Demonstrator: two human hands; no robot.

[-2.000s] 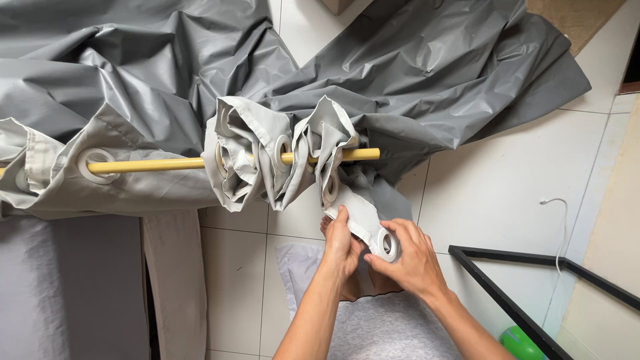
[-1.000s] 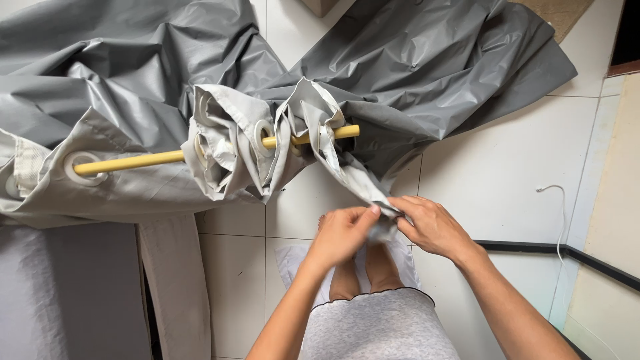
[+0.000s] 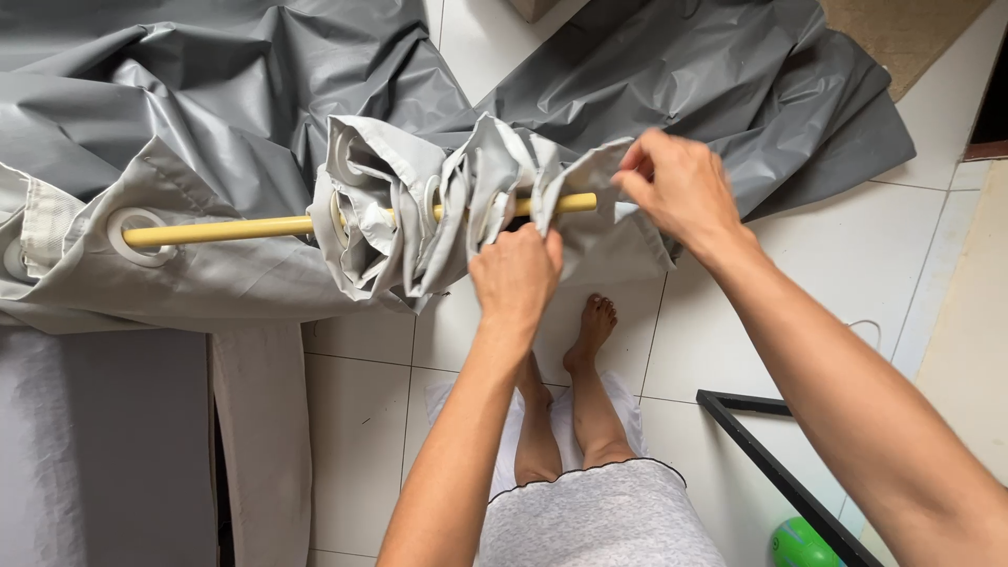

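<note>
A yellow curtain rod (image 3: pixel 228 231) passes through white grommets of a grey curtain (image 3: pixel 213 276). One grommet (image 3: pixel 140 236) shows at the left, and several folds (image 3: pixel 386 213) are bunched near the rod's right end. My left hand (image 3: pixel 518 272) grips the curtain's pale edge just under the rod. To the right of the rod's tip, my right hand (image 3: pixel 679 183) pinches the raised corner of the curtain's pale border, slightly blurred. The curtain's shiny dark grey side spreads behind the rod.
White floor tiles (image 3: pixel 358 425) lie under everything. A cushioned piece of furniture (image 3: pixel 142 441) stands at the lower left. A black frame (image 3: pixel 780 465) and a green ball (image 3: pixel 803 543) are at the lower right. My bare feet are below the rod, beside a white cloth (image 3: pixel 504 472).
Both hands have moved up from below the rod to its right end, drawing the pale curtain border up with them. They have moved apart, my right hand now at the upper right.
</note>
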